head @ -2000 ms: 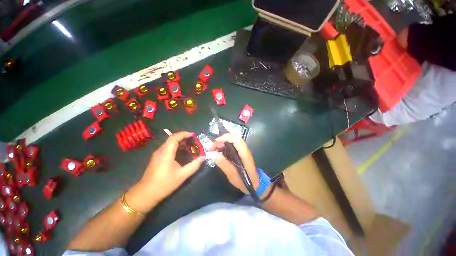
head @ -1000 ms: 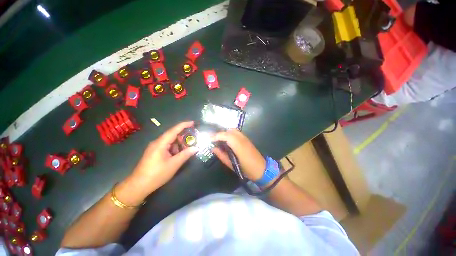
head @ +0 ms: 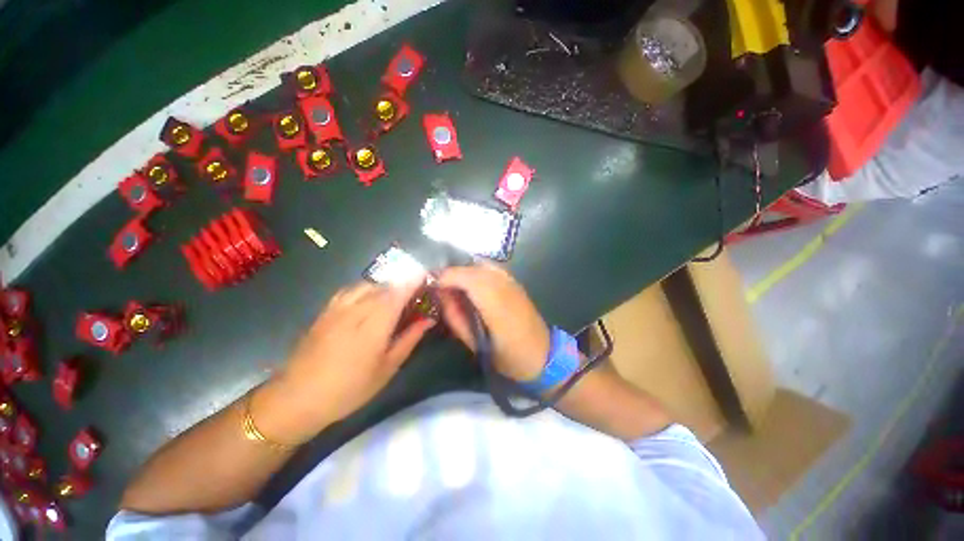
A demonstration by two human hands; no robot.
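Observation:
My left hand (head: 354, 333) holds a red module (head: 426, 306) with a gold centre, mostly hidden by the fingers. My right hand (head: 495, 312) is shut on the black soldering iron (head: 482, 343); its cable loops past the blue wristband (head: 560, 359). The iron's tip is not clear. A white-glaring unit (head: 395, 265) lies just beyond my left fingers. A second dark-edged unit with a glaring face (head: 468, 228) lies beyond my right hand. A pink-red piece (head: 515, 183) with a white centre is beyond it.
Loose red modules (head: 321, 118) are spread beyond my hands, with a stacked red row (head: 229, 249) and more modules (head: 21, 433) at far left. A small pale strip (head: 316, 238) lies nearby. A round tub (head: 663, 58) stands on the dark mat (head: 550, 90). A cardboard box (head: 677, 338) is at right.
The view has shifted, so bench items appear higher and further left. My hands are closer together. The glaring board that was at my fingertips now shows beyond my left hand.

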